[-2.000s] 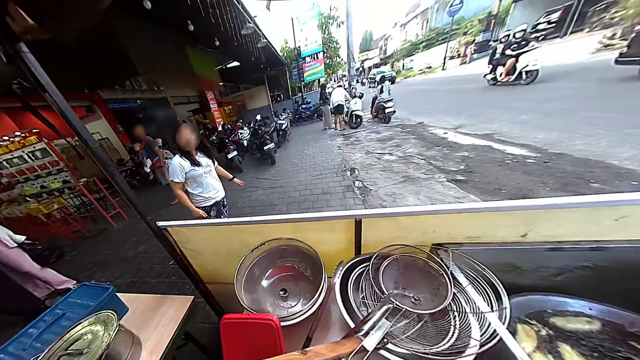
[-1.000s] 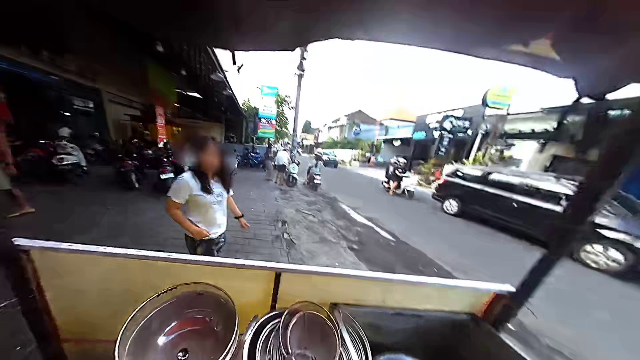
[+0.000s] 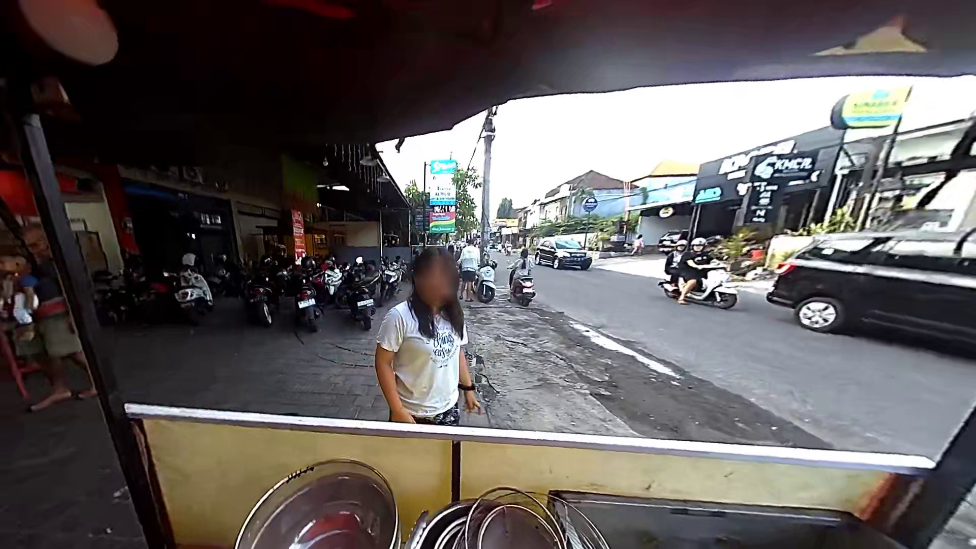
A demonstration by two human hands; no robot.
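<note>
Neither of my hands shows in the head view. At the bottom of the frame, a round metal basin (image 3: 320, 509) leans by the yellow panel (image 3: 305, 457) of the stall. Right of it sit metal strainers (image 3: 515, 526) with wire rims, cut off by the lower edge. A dark rectangular metal tray or stove edge (image 3: 686, 512) lies farther right.
A person in a white T-shirt (image 3: 427, 366) stands just beyond the panel's white top rail (image 3: 534, 437). A dark post (image 3: 72, 305) rises at left under a low canopy (image 3: 267, 76). Parked motorbikes, a ridden scooter (image 3: 705, 286) and a black car (image 3: 884, 282) are outside.
The view has tilted up strongly, so the frying pan, red object and blue crate seen earlier are out of frame. The person in white has moved rightward relative to the panel.
</note>
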